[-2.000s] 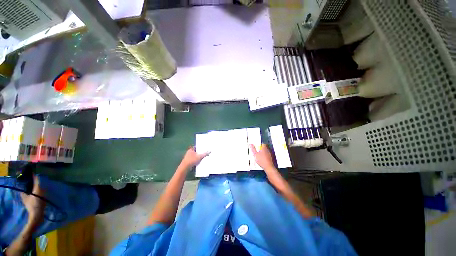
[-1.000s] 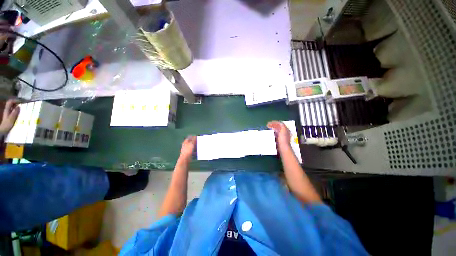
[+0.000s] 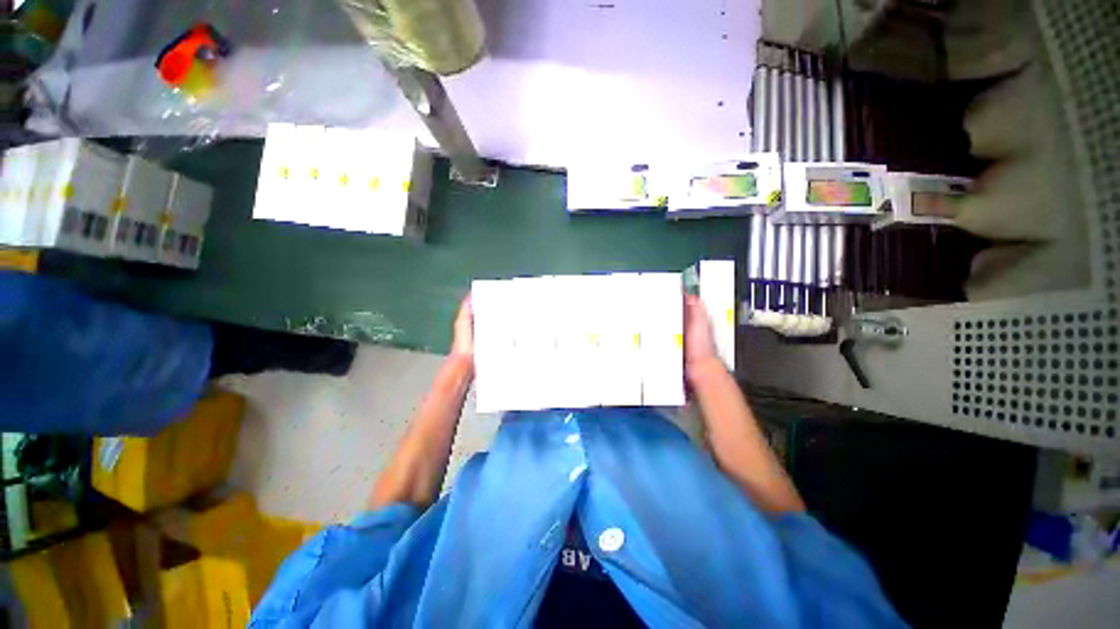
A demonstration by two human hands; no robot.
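A row of several white phone boxes (image 3: pixel 577 344) is held together at the front edge of the green bench, in front of my body. Small yellow marks run across the boxes. My left hand (image 3: pixel 463 334) presses on the row's left end. My right hand (image 3: pixel 700 338) presses on its right end. The fingers are partly hidden by the boxes. One more white box (image 3: pixel 720 307) stands just right of my right hand. Whether the held row touches the bench is hard to tell.
Phone boxes (image 3: pixel 838 189) lie in line from the roller conveyor (image 3: pixel 798 252) onto the bench (image 3: pixel 516 234). Box rows stand at left centre (image 3: pixel 338 178) and far left (image 3: pixel 98 203). A grey post with a holder tube (image 3: pixel 436 31) rises behind. A person's blue sleeve (image 3: pixel 92 356) is at left.
The held row now shows its broad face with yellow marks, and both hands are at its ends. More phone boxes have come off the rollers onto the bench. The co-worker's hand has left view.
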